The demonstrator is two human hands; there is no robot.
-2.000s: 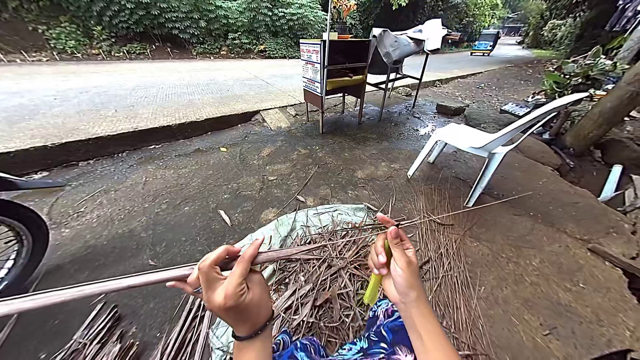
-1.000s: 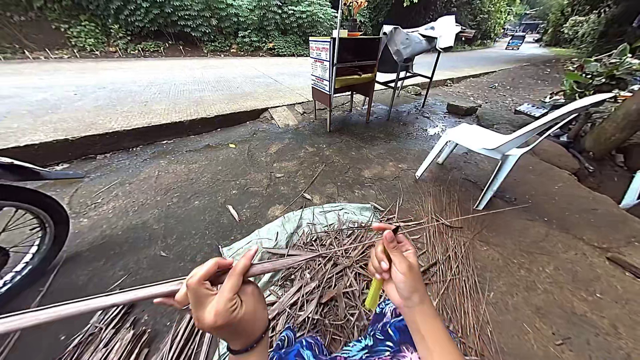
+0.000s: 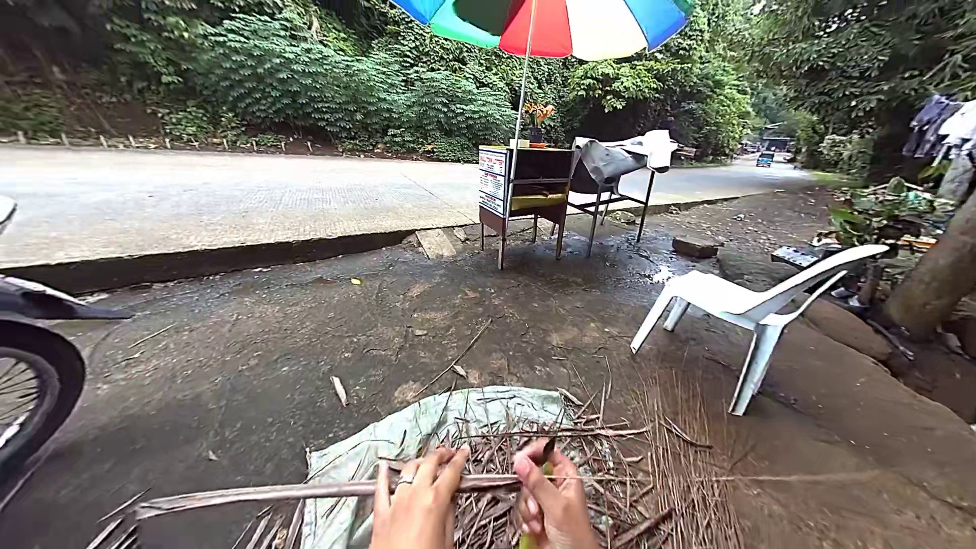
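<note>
A long dry palm leaflet runs nearly level from the lower left to my hands, with a thin midrib reaching out to the right. Its strip lies under the fingers of my left hand, which wears a ring. My right hand is closed around a knife with a yellow-green handle; a bit of dark blade shows above the fingers, close to the strip. Below both hands, dry leaf scraps are heaped on a pale green sack. Thin midribs lie to the right.
A white plastic chair stands at the right. A motorcycle wheel is at the left edge. Farther off are a small wooden stand, a covered frame and a colourful umbrella beside the concrete road.
My left hand has moved right along the leaflet, close to my right hand, and now lies back up over it. The leaflet's left end has come into view. The view has tilted up.
</note>
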